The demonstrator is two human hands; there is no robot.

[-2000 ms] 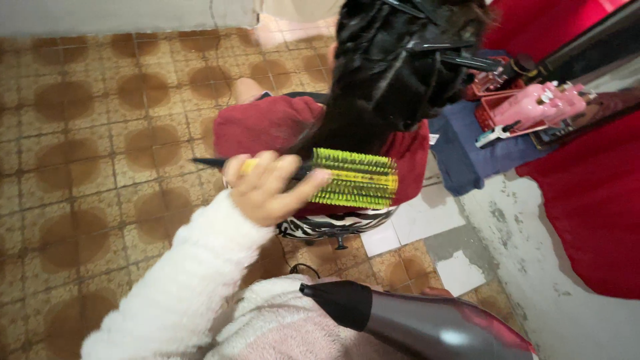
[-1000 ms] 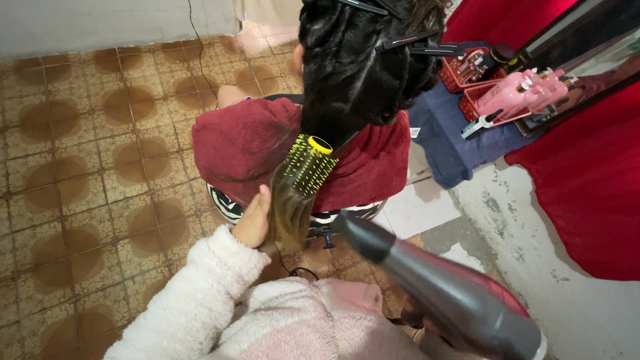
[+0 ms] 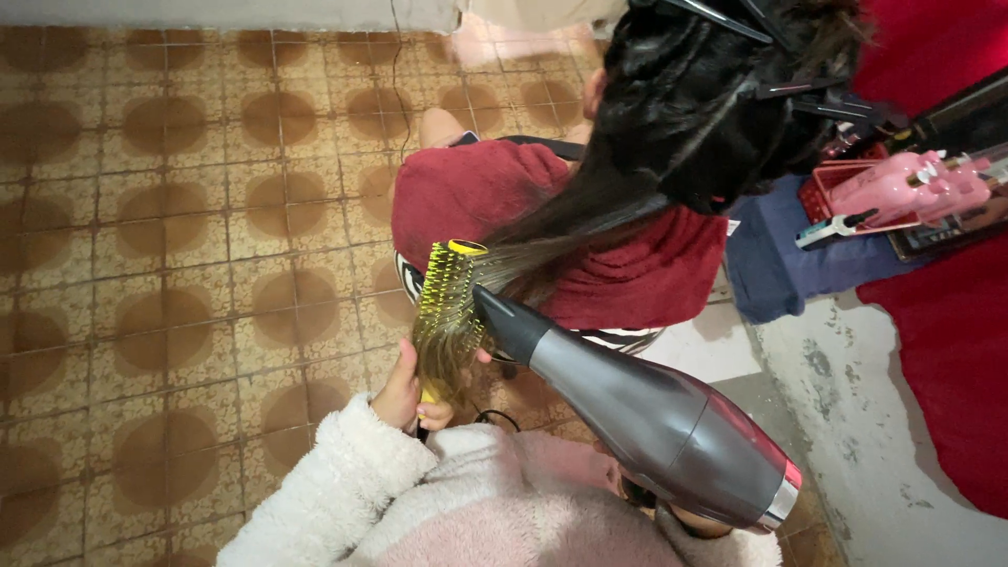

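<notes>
My left hand (image 3: 411, 395) is closed on the handle of a yellow and black round hairbrush (image 3: 450, 291). A lock of long dark hair (image 3: 551, 232) runs from a seated person's head over the bristles, its lighter ends hanging around the brush. The nozzle of a grey hair dryer (image 3: 646, 402) points at the hair on the brush, close to it. My right hand (image 3: 697, 521) is mostly hidden beneath the dryer, around its handle. Black hair clips (image 3: 803, 88) hold the upper hair, and a dark red towel (image 3: 480, 185) covers the person's shoulders.
Pink bottles (image 3: 890, 185) stand in a red basket (image 3: 815, 189) at the right, over a blue cloth (image 3: 772, 252). A red curtain (image 3: 945, 339) hangs beside a worn wall (image 3: 835, 402). A thin cable (image 3: 398, 79) crosses the patterned tile floor (image 3: 165, 299).
The hair, earlier hanging down with the brush in it, is now drawn out to the left. The dryer nozzle has come close to the brush, and my left hand is now on the brush handle.
</notes>
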